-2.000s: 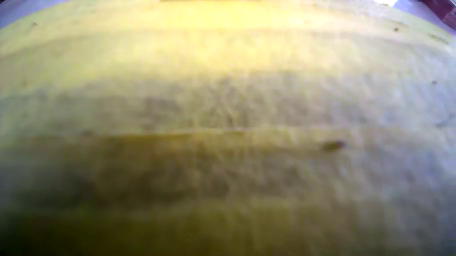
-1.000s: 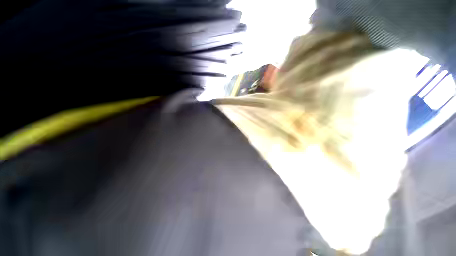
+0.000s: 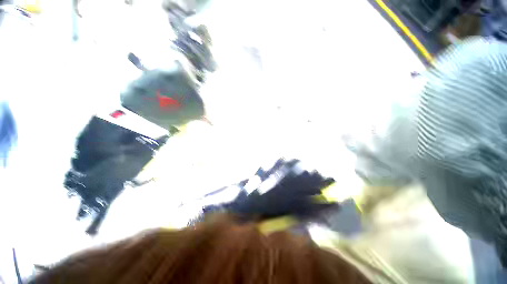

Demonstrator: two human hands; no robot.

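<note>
The picture is blurred and overexposed. A fan of black straps [image 3: 108, 155] lies at the left, beside the sewing machine's grey cover [image 3: 164, 97] with its red logo. More dark straps [image 3: 278, 191] lie in a heap at the lower middle, with yellow edging around them. A fine-striped grey oversleeve [image 3: 464, 105] stands at the right edge; no hand shows clearly at it. A large blurred brown shape fills the bottom edge, very near the camera; I cannot tell what it is. Neither of my hands can be made out.
Crinkled clear plastic [image 3: 389, 150] lies left of the oversleeve. A yellow line [image 3: 406, 30] runs along a dark area at the top right. Dark metal machine parts [image 3: 192, 44] show at the upper left. A blue patch shows at the left edge.
The close yellowish surface, then the dark and grey cloth and bright folds, have gone from view. The camera has swung to the machine and straps. The brown shape now covers the bottom.
</note>
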